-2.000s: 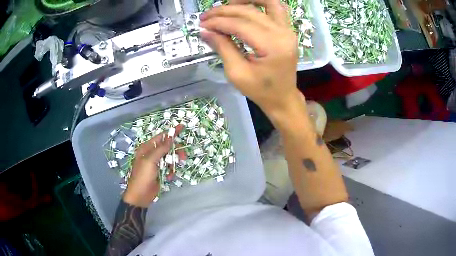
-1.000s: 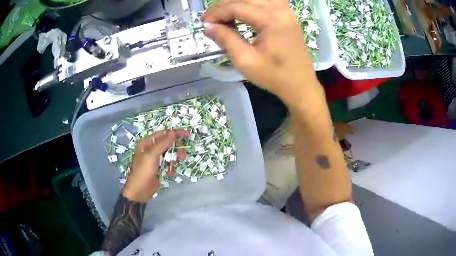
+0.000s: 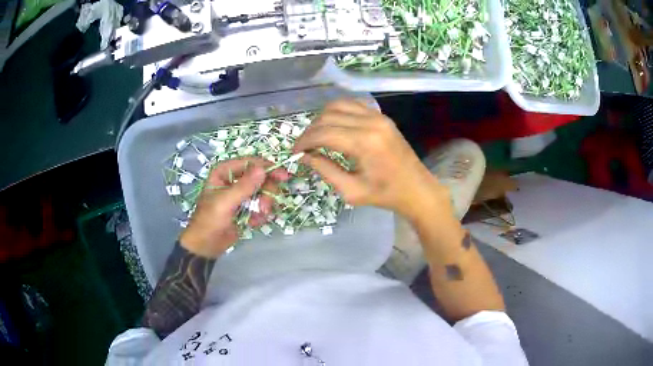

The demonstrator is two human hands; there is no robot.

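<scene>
The lap tub (image 3: 250, 270), translucent grey-white, holds a loose pile of small assemblies (image 3: 236, 143) with white blocks and thin green stems. My left hand (image 3: 228, 204) is low in the tub, palm up, with a small assembly between thumb and fingertips and others around its fingers. My right hand (image 3: 365, 154) is over the tub's right part, its fingertips at the white block (image 3: 295, 159) of that assembly, whose green stem runs toward my left thumb. The assembly fixture (image 3: 286, 36), a silver bar with blocks, stands above the tub with no hand at it.
Two bench tubs with green-stemmed parts stand right of the fixture, the nearer one (image 3: 429, 77) and the farther one (image 3: 588, 100). Dark hoses and blue-black fittings (image 3: 225, 82) are at the fixture's left. A shoe (image 3: 462, 175) and a white surface (image 3: 594, 229) lie at the right.
My right hand has left the fixture and come down to my left hand over the lap tub. The view has shifted, showing more of the bench tubs. My left hand stays in the lap tub.
</scene>
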